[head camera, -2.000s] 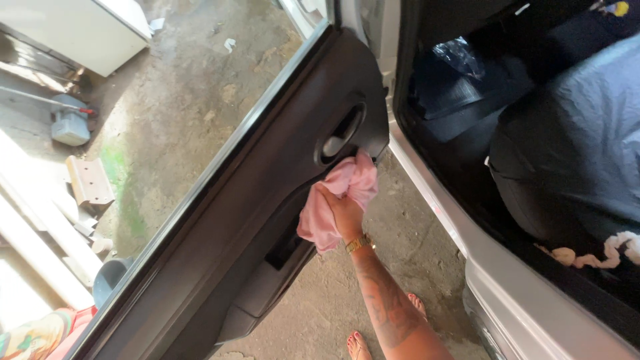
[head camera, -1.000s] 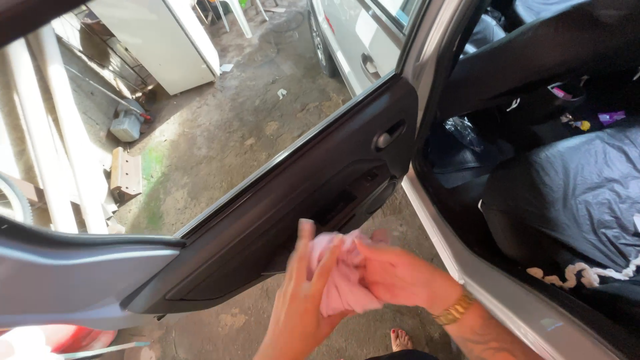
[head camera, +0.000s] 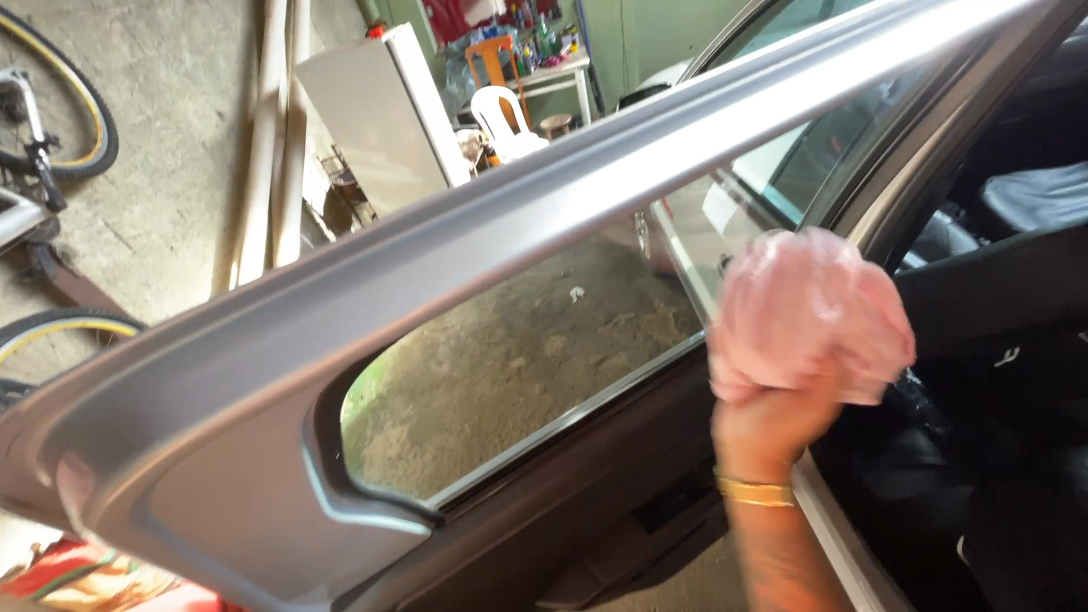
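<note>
My right hand (head camera: 773, 425), with a gold-coloured band at the wrist, is raised at the right and grips a bunched pink cloth (head camera: 807, 314). Blur softens both. Behind them stands an open car door, its silver-grey window frame (head camera: 510, 225) slanting across the view and its window glass (head camera: 527, 357) showing the floor beyond. Whether the cloth touches the glass or frame cannot be told. The dark inner door panel (head camera: 595, 476) lies below the window. My left hand is out of view.
The dark car interior (head camera: 977, 408) is at the right. Past the door are a white refrigerator (head camera: 382, 127), a white plastic chair (head camera: 501, 123), long pale pipes (head camera: 272, 144) and a bicycle wheel (head camera: 98, 119). Colourful fabric (head camera: 76, 569) is at the lower left.
Both hands were on the pink cloth a second ago; now only the right is seen holding it, raised near the window. Earlier, one hand had it against the inner panel. The view has shifted strongly.
</note>
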